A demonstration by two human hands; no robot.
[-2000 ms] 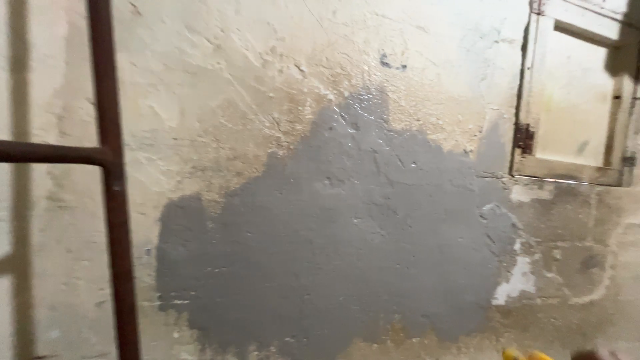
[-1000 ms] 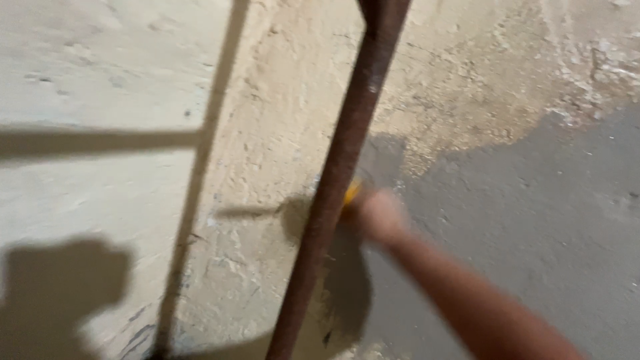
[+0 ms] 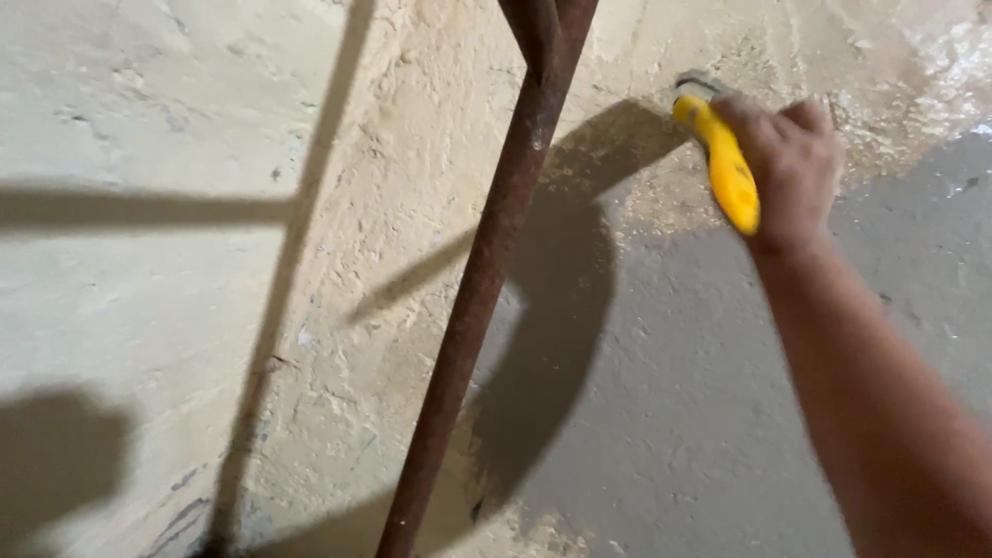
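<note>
My right hand (image 3: 790, 167) is closed around a paintbrush with a yellow handle (image 3: 728, 174), at the upper right of the view. The brush head (image 3: 697, 84) touches or nearly touches the bare cream wall (image 3: 659, 46), above the edge of the grey painted patch (image 3: 697, 372). Its bristles are partly blurred. The forearm reaches in from the lower right, across the grey area. My left hand is out of view.
A rusty brown metal pipe frame (image 3: 496, 232) slants from top to bottom in front of the wall, left of my hand. At the left, a pale wall (image 3: 147, 302) meets the rough wall at a corner. Shadows of the arm and pipes fall on both.
The view has swung left since two seconds ago. From one second ago, my right hand with the yellow-handled brush has moved up and right, away from the pipe.
</note>
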